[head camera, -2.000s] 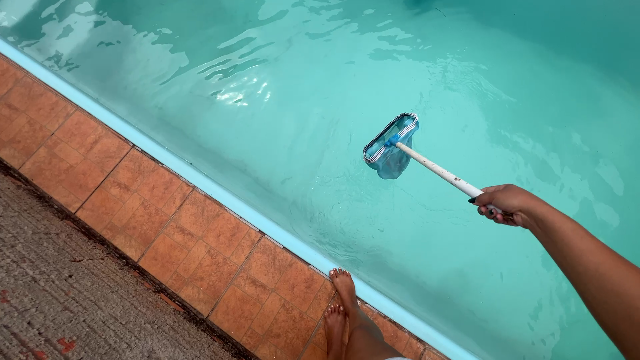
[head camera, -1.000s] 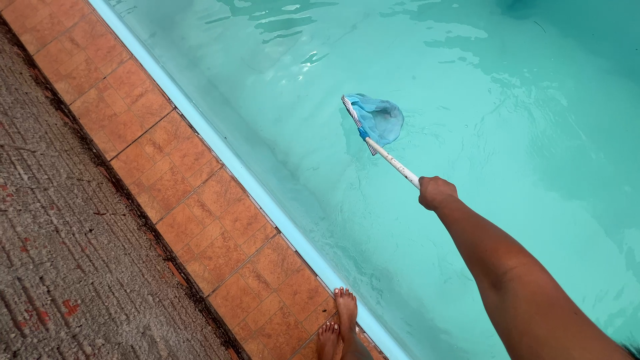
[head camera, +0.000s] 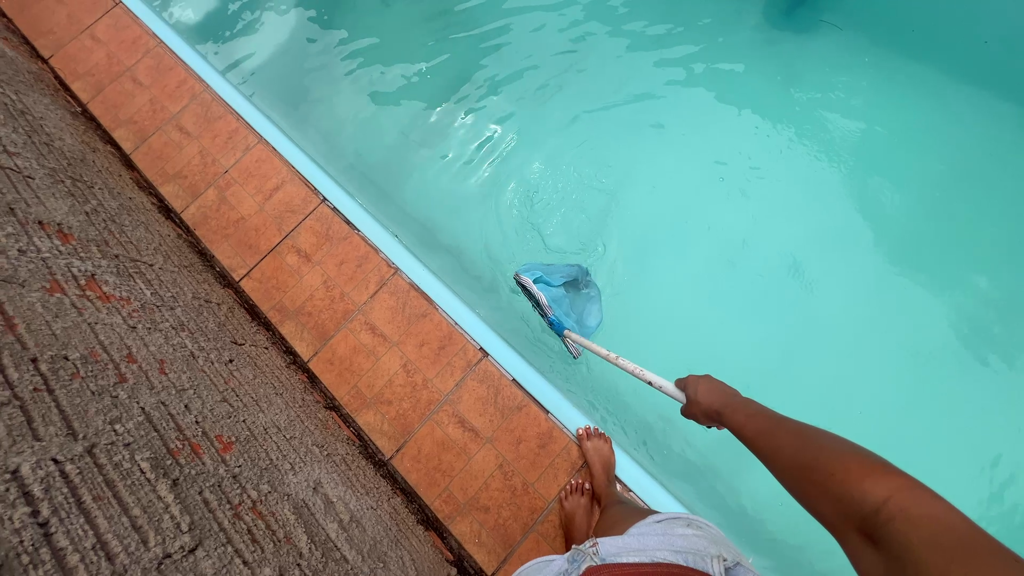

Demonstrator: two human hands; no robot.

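Observation:
My right hand is closed around the white pole of a pool skimmer, out over the water at the right of the head view. At the pole's far end, the blue mesh net hangs from a frame with a striped edge, a short way from the pool wall. Whether the net touches the water or holds anything is hard to tell. My left hand is out of view.
My bare feet stand on the orange tile coping, beside the light blue pool edge. Rough concrete with reddish marks lies left of the tiles. Rippled turquoise pool water fills the right side.
The skimmer net has come nearer to my feet and the pool edge, and my right arm has moved with it. The view has shifted.

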